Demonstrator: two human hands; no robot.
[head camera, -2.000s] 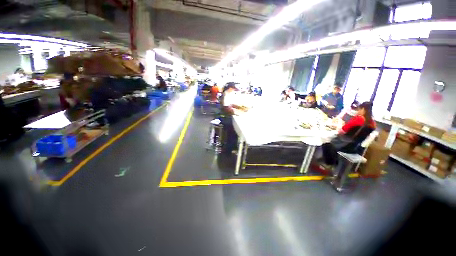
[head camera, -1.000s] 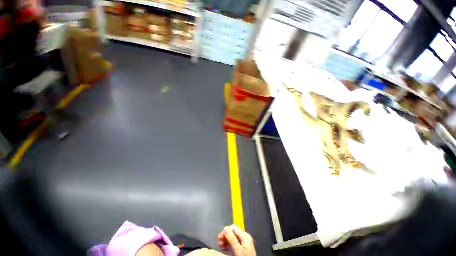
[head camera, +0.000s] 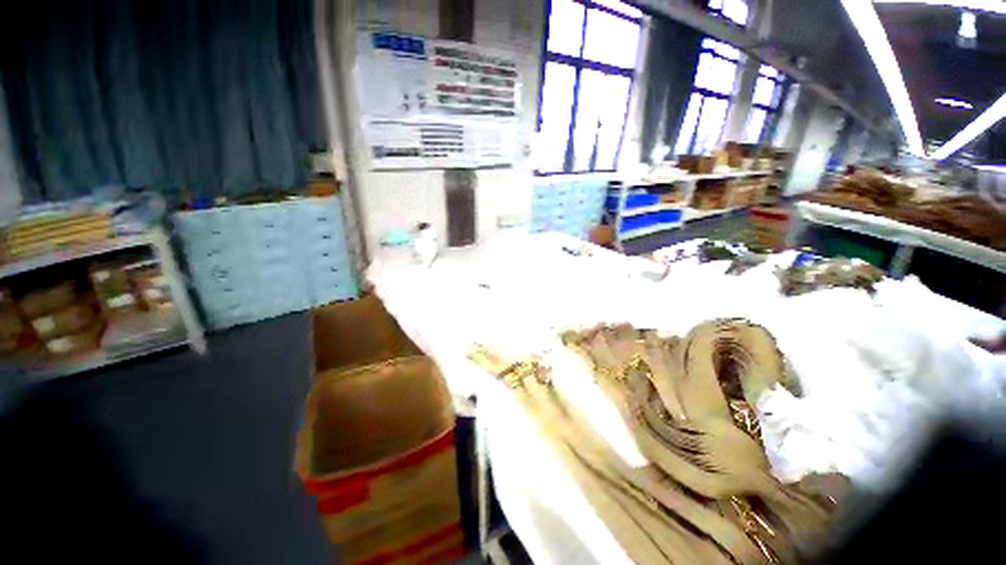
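Khaki webbing straps (head camera: 695, 441) lie in long curved bundles on the white-covered worktable (head camera: 441, 298), close in front of me. One bundle bends in a tight loop at its far end. Small gold hardware (head camera: 527, 373) shows at the strap ends and between the bundles. A bright white soft heap (head camera: 871, 375) lies against the right side of the straps. Neither of my hands is in the picture.
An open brown carton (head camera: 381, 425) stands on the floor against the table's left side. Light-blue drawer cabinets (head camera: 268, 259) and a shelf with boxes (head camera: 94, 304) stand beyond. Brown pieces (head camera: 916, 202) lie on another table at the far right.
My view has swung right and come up close to the strap table and carton. The hand and the pink-lilac item seen at the bottom edge a second ago are out of the picture.
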